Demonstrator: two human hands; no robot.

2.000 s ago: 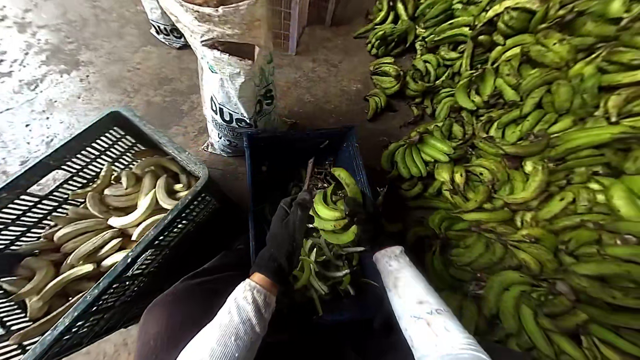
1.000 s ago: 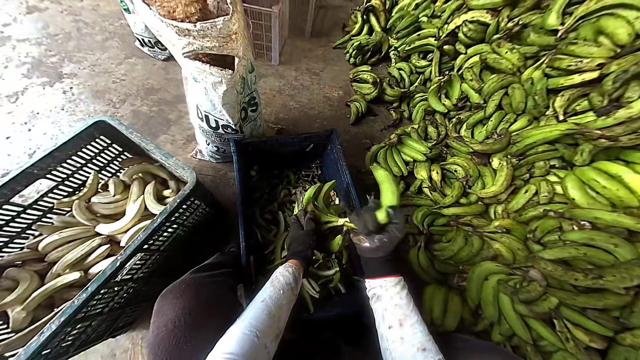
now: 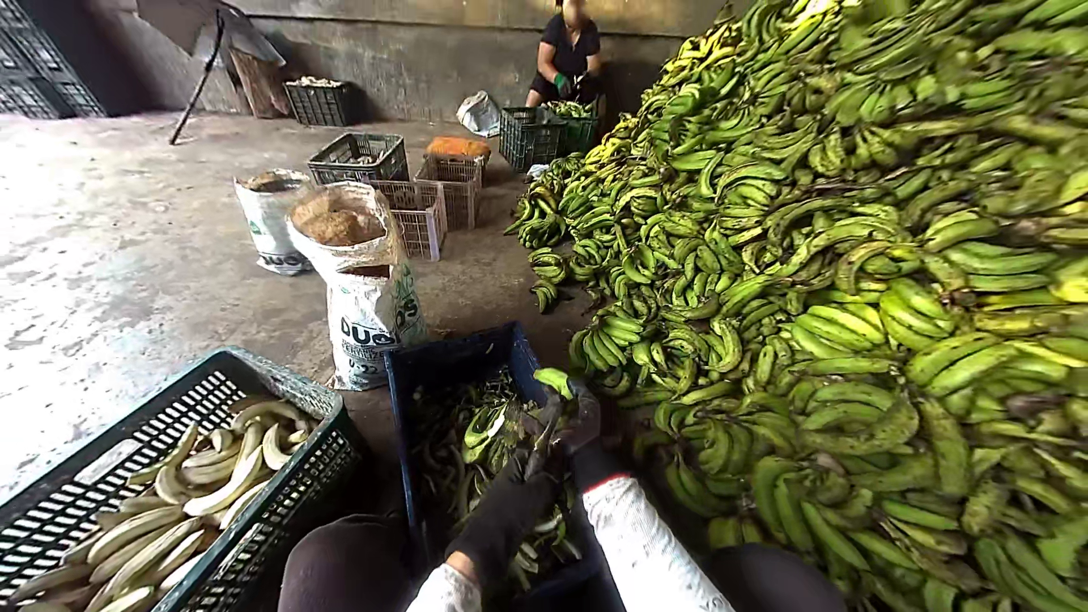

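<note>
Both my hands wear dark gloves and meet over a blue plastic crate [image 3: 399, 442] that holds green plantain peels [image 3: 484, 433]. My right hand [image 3: 582, 421] is closed around a green plantain [image 3: 554, 382], whose tip points up and left. My left hand [image 3: 518, 501] is just below and to the left, close against the right one; its fingers are blurred, and whether it grips something I cannot tell. Peeled plantains [image 3: 153, 535] lie in a dark green slatted crate [image 3: 340, 425] on the left.
A large heap of green plantains [image 3: 816, 340] covers the right side. White sacks [image 3: 365, 331] stand beyond the blue crate, with pale plastic crates [image 3: 416, 221] behind them. Near the back wall a person [image 3: 568, 59] sits behind dark crates [image 3: 531, 136].
The view has tilted up, bringing the back wall and another person into sight. My hands have come together, and the bunch seen between them earlier is no longer plain.
</note>
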